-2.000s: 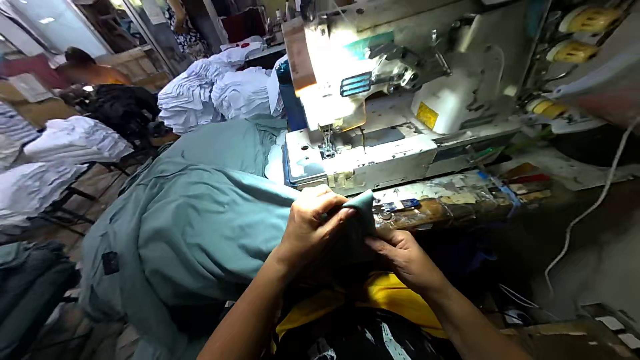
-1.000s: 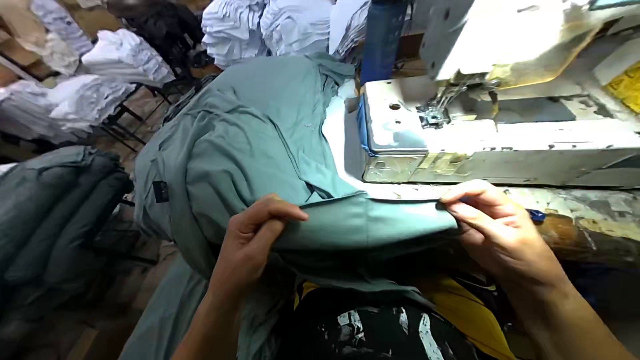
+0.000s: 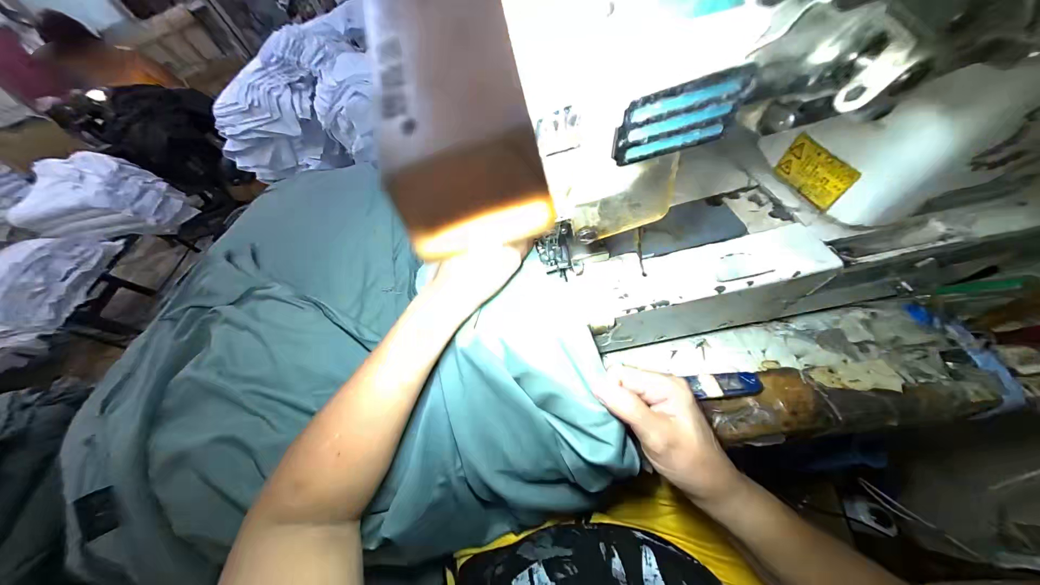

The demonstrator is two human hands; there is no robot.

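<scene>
Green fabric (image 3: 520, 406) lies over my lap and up to the bed of an industrial sewing machine (image 3: 731, 268). My left hand (image 3: 479, 264) is at the fabric beside the presser foot (image 3: 556, 248); glare and a blurred box-like part of the machine hide its fingers. With thumb and fingers, my right hand (image 3: 662, 414) pinches the fabric's right edge near the table's front edge. More of the green cloth (image 3: 244, 325) spreads in a heap to the left.
Stacks of white cloth (image 3: 276, 97) stand behind the green heap, with others on stands (image 3: 97, 195) at the left. A person (image 3: 122, 73) is at the upper left. A blue-handled tool (image 3: 731, 384) lies on the worn table edge (image 3: 877, 390).
My left hand has moved from the fabric over my lap up to the presser foot, and the fabric has come onto the machine bed. The view has shifted.
</scene>
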